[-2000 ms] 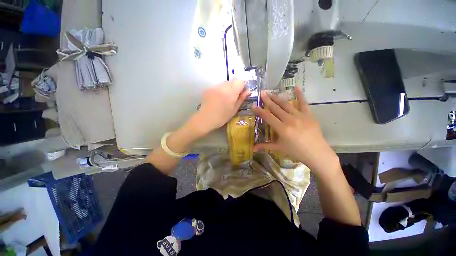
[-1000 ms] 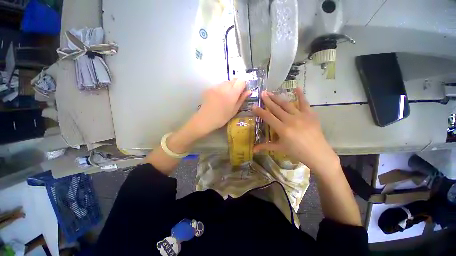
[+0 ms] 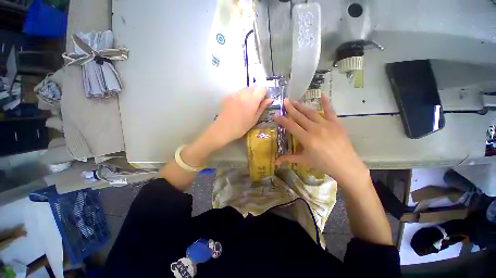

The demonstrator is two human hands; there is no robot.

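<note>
My left hand (image 3: pixel 239 117) lies on the machine bed with its fingertips at the shiny presser foot (image 3: pixel 275 87). My right hand (image 3: pixel 321 133) lies flat with spread fingers just right of the needle area, its fingertips beside the foot. Any fabric piece is hidden under the fingers, so I cannot tell what they press on. A yellow band (image 3: pixel 261 153) hangs over the table's front edge between my hands; a second one is partly under my right hand. The white sewing machine arm (image 3: pixel 305 49) stands above the foot.
A black smartphone (image 3: pixel 416 98) lies on the bed at the right. A tied bundle of pale strips (image 3: pixel 100 65) lies on the cardboard at the left. A ridged knob (image 3: pixel 351 63) sits on the machine. Dark and brown pieces lie on the white shelf (image 3: pixel 424 184) at the lower right.
The view of the machine arm and knob has shifted slightly. Both hands have kept nearly the same place.
</note>
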